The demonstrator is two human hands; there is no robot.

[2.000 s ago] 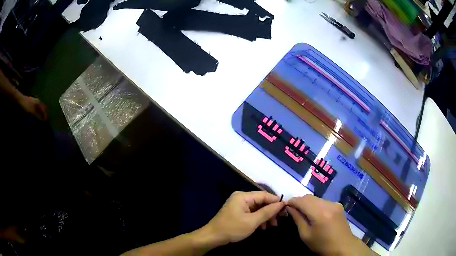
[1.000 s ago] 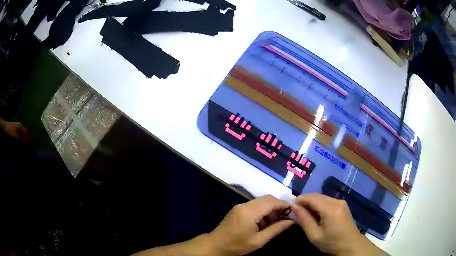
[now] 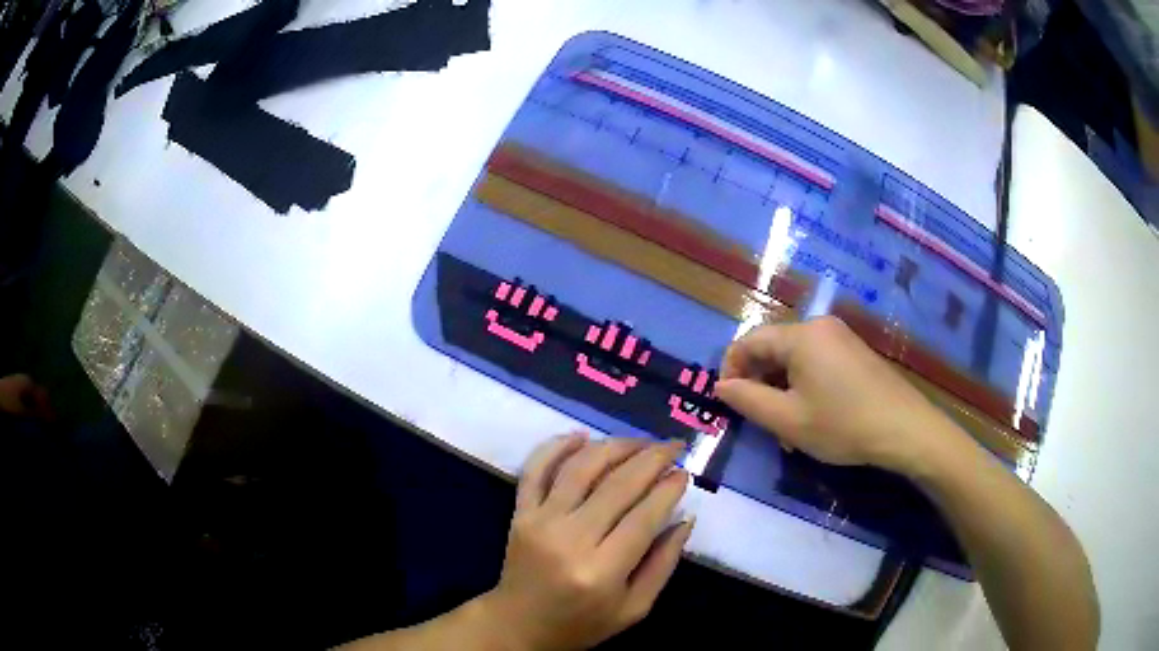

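The blue see-through sewing template [image 3: 661, 216] lies on the white table. A black fabric strip [image 3: 464, 299] lies along its near edge under three groups of pink marks [image 3: 613, 356]. My right hand [image 3: 820, 388] is over the template, thumb and forefinger pinched together at the rightmost pink group; whether a small piece is between the fingertips cannot be seen. My left hand [image 3: 597, 534] lies palm down with fingers spread at the table edge, fingertips at the template's near edge. Another dark strip is partly hidden under my right forearm.
Wider black cut panels [image 3: 261, 140] lie on the table at upper left, with tangled black pieces beyond. The table's near edge curves below the template. A plastic-wrapped bundle [image 3: 153, 356] is below at left. Part of a person's hand [image 3: 19, 394] shows at the far left edge.
My hands, earlier together at the table edge handling a small black piece, have separated. The right moved up onto the template; the left now rests flat. The view has shifted, moving the template leftward.
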